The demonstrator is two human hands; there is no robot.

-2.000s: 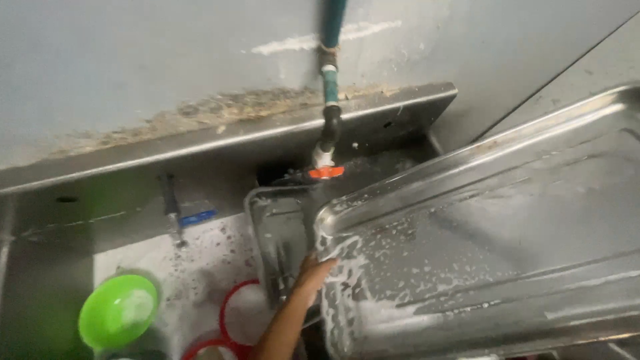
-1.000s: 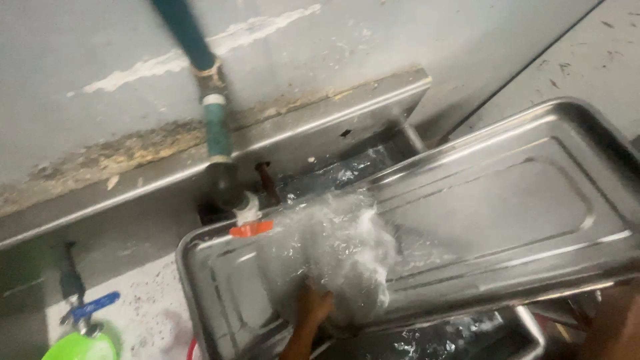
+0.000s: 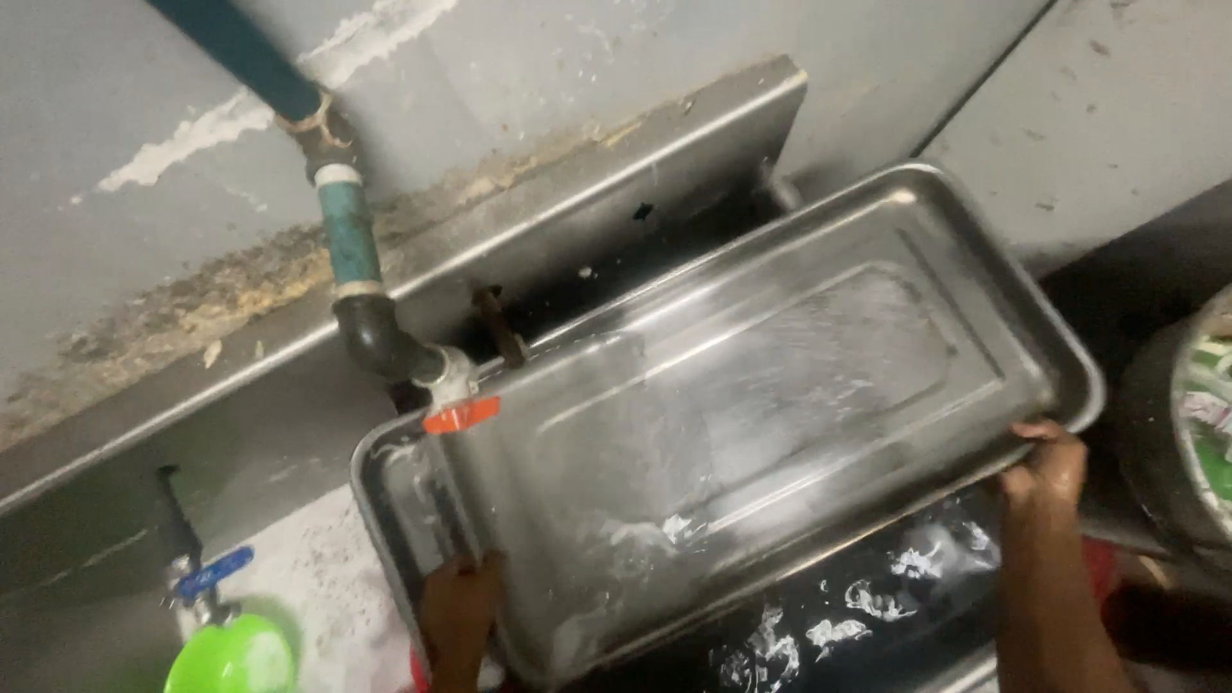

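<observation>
A long rectangular stainless-steel tray (image 3: 770, 385) lies tilted across the sink, under a tap with an orange handle (image 3: 462, 414). My left hand (image 3: 462, 597) grips its near edge toward the left end, with the fingertips over the rim. My right hand (image 3: 1044, 467) holds the rim at the near right corner, thumb and fingers around it. A little water with some white glints runs over the tray's surface. Below the tray, dark rippling water (image 3: 837, 616) shows in the basin.
At the lower left a green plastic bowl (image 3: 231, 659) sits under a second tap with a blue lever (image 3: 217, 570). A teal pipe (image 3: 348, 231) comes down the stained wall. At the right edge stands a round bin (image 3: 1179, 433) with green and white contents.
The tray, further right two seconds ago, has come under the orange-handled tap. The foam on it is mostly gone, and the splash of a second ago has subsided. My right hand now shows on the rim.
</observation>
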